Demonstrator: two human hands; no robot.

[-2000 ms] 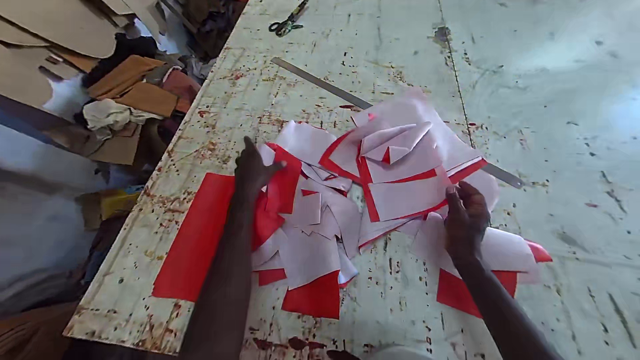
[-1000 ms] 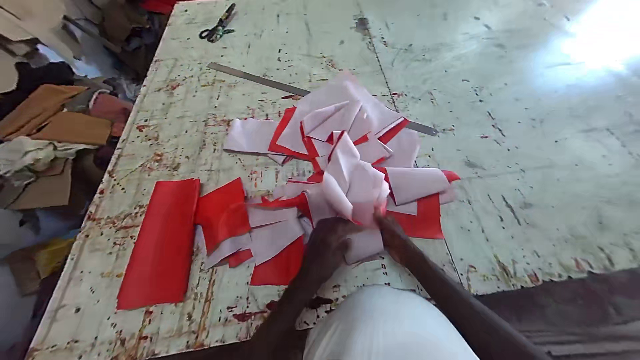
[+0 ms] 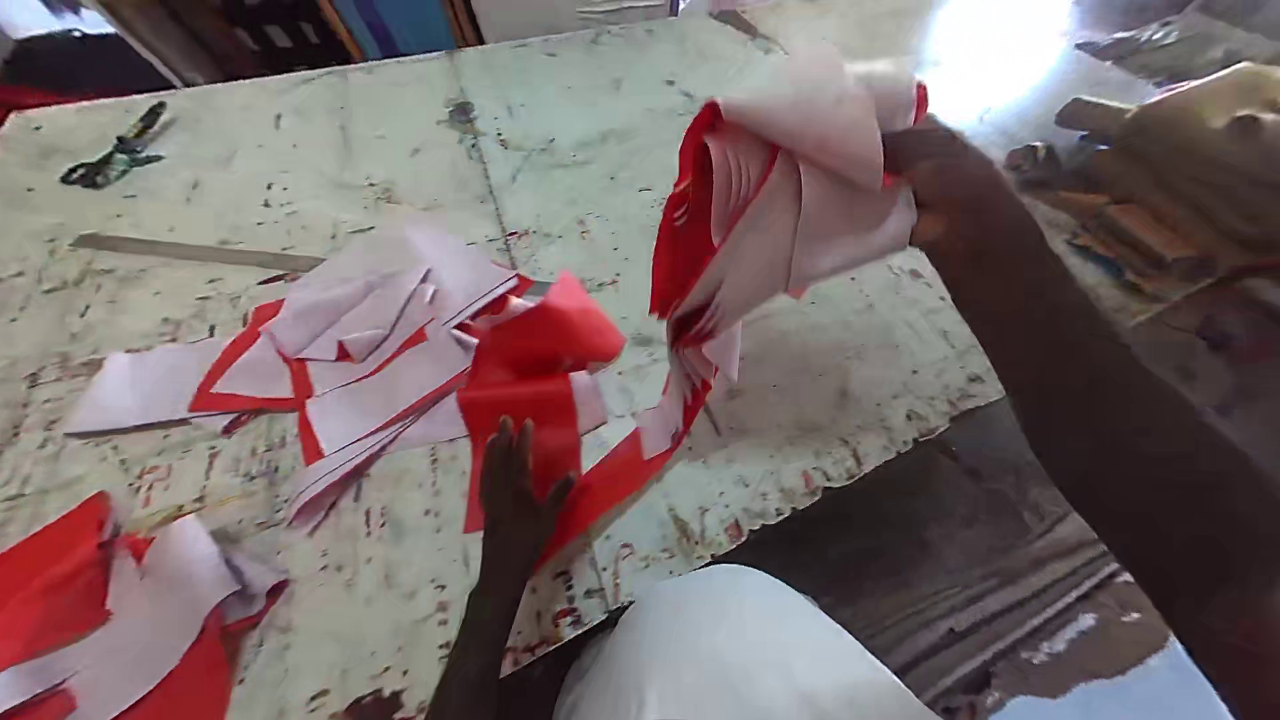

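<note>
My right hand [image 3: 930, 180] is closed on a bundle of red and white fabric pieces [image 3: 790, 190], raised above the table at the right. A strip hangs from the bundle down to a red piece [image 3: 615, 485] on the tabletop. My left hand [image 3: 520, 490] presses with spread fingers on a red fabric piece [image 3: 520, 400] lying near the middle. Left of it is a loose pile of white and red fabric pieces [image 3: 370, 340]. More red and white pieces [image 3: 170, 620] lie at the lower left.
The stained work table [image 3: 380, 190] has its near edge close to my body. Scissors [image 3: 115, 150] lie at the upper left, and a flat metal ruler [image 3: 190, 250] runs partly under the pile. Brown and tan items [image 3: 1180, 190] are heaped beyond the table at the right.
My right hand has moved right and up with the fabric bundle, away from my left hand. Both hands were close together at the bundle one second ago. The view has turned right.
</note>
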